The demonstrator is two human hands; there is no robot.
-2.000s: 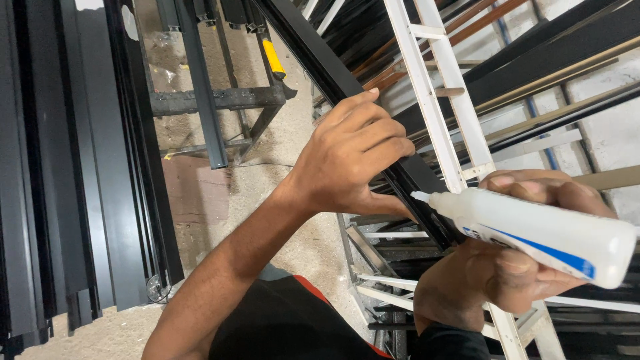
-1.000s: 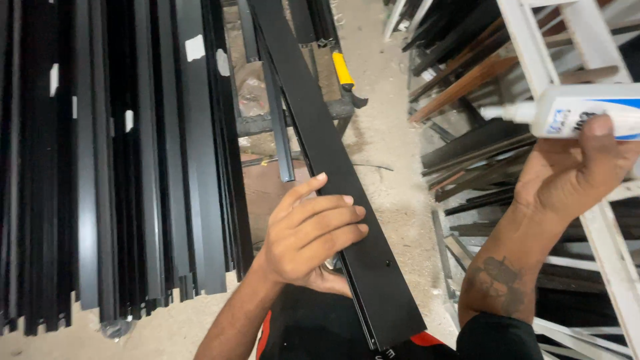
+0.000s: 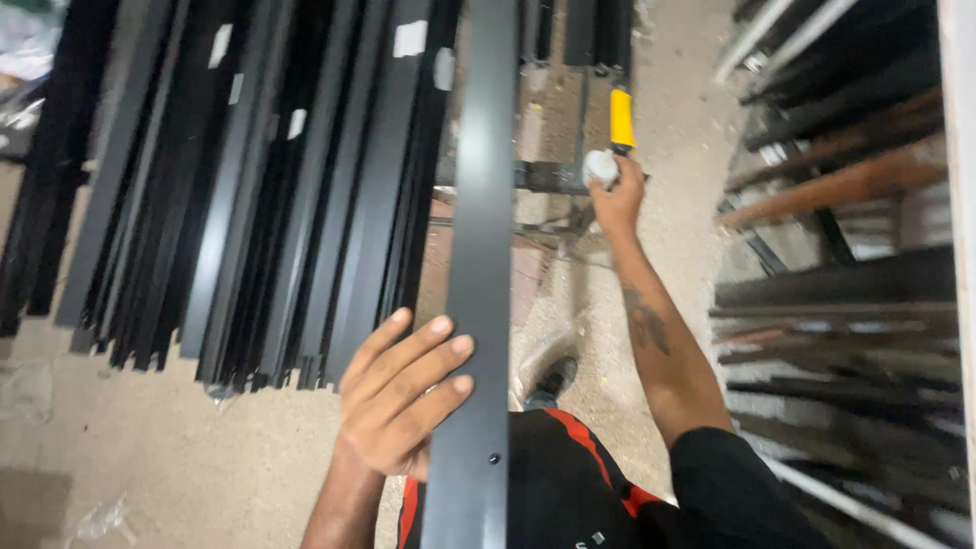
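Observation:
My left hand point(image 3: 408, 396) grips a long dark grey metal profile point(image 3: 479, 252) by its left edge, fingers across the face, thumb out of sight. The profile runs upright through the middle of the view, with a small dark hole near its lower end. Farther off, to the right of the profile, my right hand point(image 3: 621, 191) has its fingers around a white bottle point(image 3: 601, 168), seen end-on at the black frame bar. Just above that hand is a yellow handle point(image 3: 622, 118) of a tool whose other end is hidden.
Many dark metal profiles point(image 3: 366, 191) lie side by side at the left, some with white stickers. A black metal support bar point(image 3: 549, 177) crosses behind the held profile. Stacked lengths of material point(image 3: 831, 290) fill the right side, and a white frame point(image 3: 957, 152) stands at the right edge.
My right hand has carried the bottle from the right side over to the support bar beside the yellow handle. The left hand still holds the profile, which now stands more upright in view.

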